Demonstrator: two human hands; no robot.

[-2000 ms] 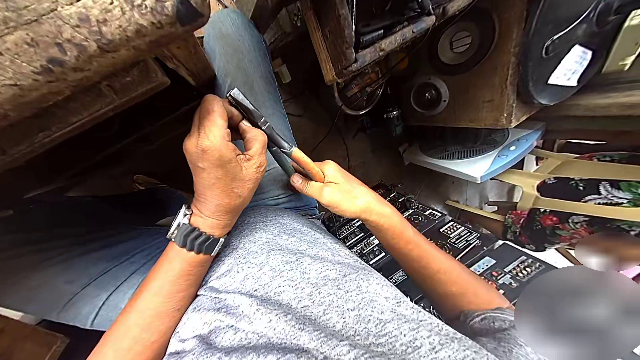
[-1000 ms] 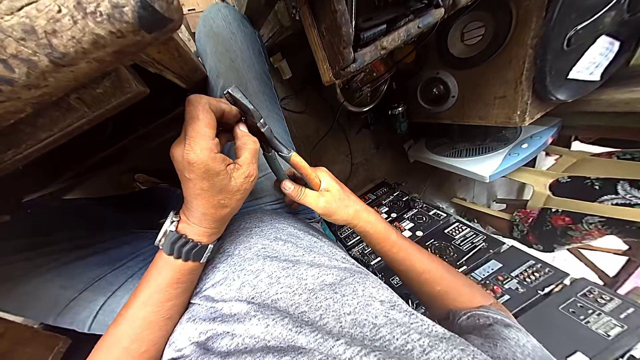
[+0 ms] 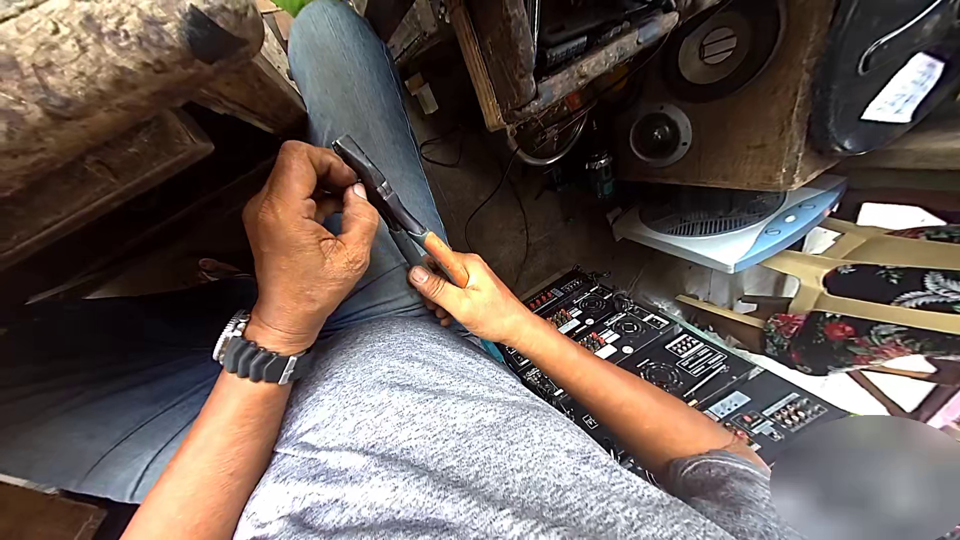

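My right hand grips the orange and dark grey handles of a pair of pliers. The tool slants up and to the left over my jeans-clad knee, its black head at the upper end. Beside that head is my left hand, thumb and forefinger pinched together at the near side of the jaws. Whether a small piece sits between those fingertips cannot be made out. A wristwatch with a black strap is on my left wrist.
Rough wooden bench at upper left. Black electronic units with sockets lie beneath my right forearm. A wooden speaker cabinet, a grey-blue fan housing and a beige chair stand right. Cables trail over the floor.
My right hand keeps its grip on the pliers, and my left fingers stay beside the head. No other plain change shows beyond a slight shift of the view.
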